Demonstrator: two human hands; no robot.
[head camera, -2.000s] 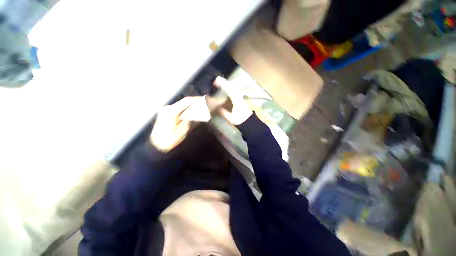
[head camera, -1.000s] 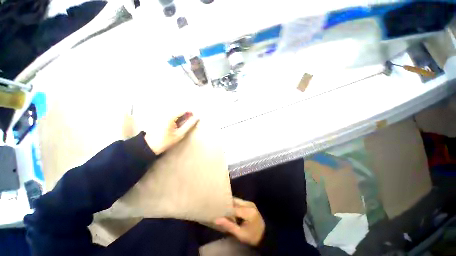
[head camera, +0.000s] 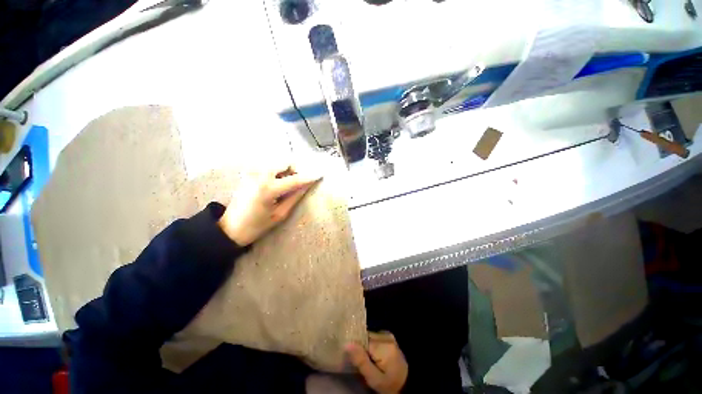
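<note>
A large beige-brown cloth panel (head camera: 262, 300) lies over the left of the machine table and hangs over its front edge. My left hand (head camera: 265, 204) lies on the panel near the needle area, thumb and fingers pinching its upper edge. My right hand (head camera: 379, 362) grips the panel's right edge low down, below the table edge. The white sewing machine head (head camera: 431, 46) with a blue stripe stands behind. A dark glossy piece (head camera: 344, 108) stands over the needle area, beside a silver tension knob (head camera: 419, 119). The needle itself cannot be made out.
A small brown tab (head camera: 487, 143) lies on the bed. An orange-handled tool (head camera: 663, 144) lies at far right. Printed paper (head camera: 543, 61) rests against the head. Below the table at right are brown cut pieces (head camera: 604, 285) and a white scrap (head camera: 514, 365) on grey-green cloth.
Two seconds ago both hands were together at the table edge, holding a small pale piece. The view has since swung to the machine. Over the last second both hands have kept nearly the same hold.
</note>
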